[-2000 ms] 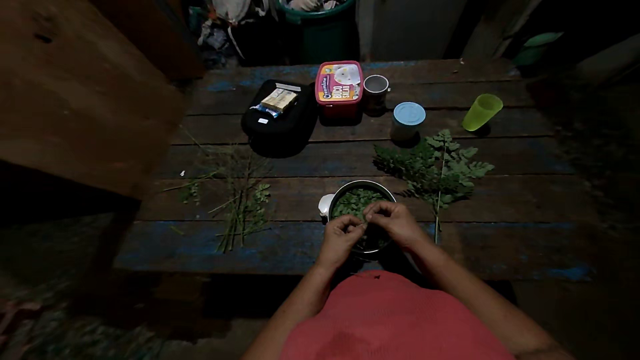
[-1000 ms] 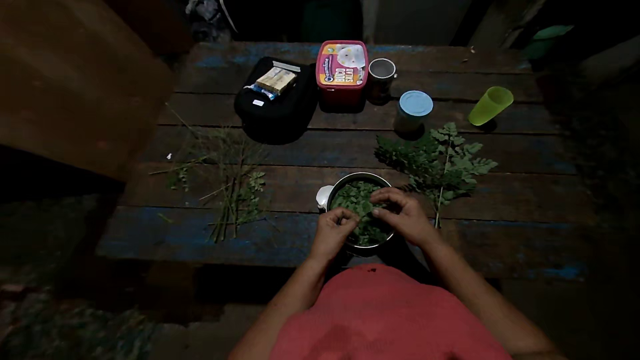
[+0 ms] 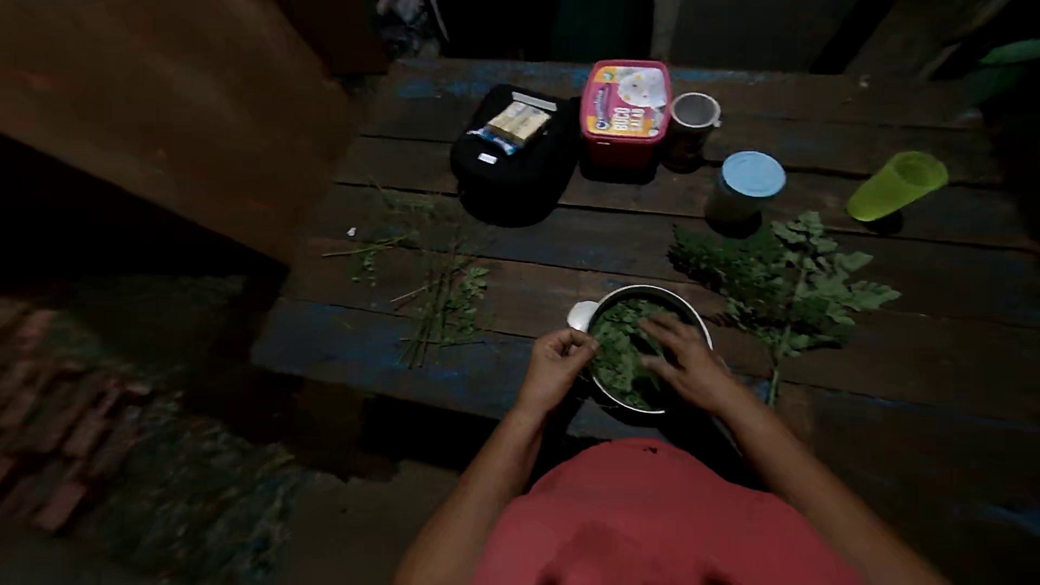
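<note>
A round pot (image 3: 704, 323) with a pale rim and a white handle (image 3: 582, 315) stands at the table's near edge, with green leaves (image 3: 621, 345) inside. My left hand (image 3: 562, 357) is at the pot's left rim, thumb and fingertips pinched together; whether a thin stem is between them cannot be told. Over the right part of the pot is my right hand (image 3: 682, 361), its fingers spread above the leaves, with nothing visible in them. Leafy green sprigs (image 3: 800, 292) lie to the right of the pot. Thin, mostly bare stems (image 3: 439, 309) are heaped to the left.
On the wooden plank table (image 3: 536, 305), a black case (image 3: 516, 175) bears a wrapped packet (image 3: 518, 122). Beside it are a pink plastic tub (image 3: 624, 110), a dark mug (image 3: 691, 130) and a blue-lidded container (image 3: 749, 183). A yellow-green cup (image 3: 896, 187) lies tilted at the right.
My hands were close together over the pot; now they are farther apart, the left at the rim and the right with its fingers spread.
</note>
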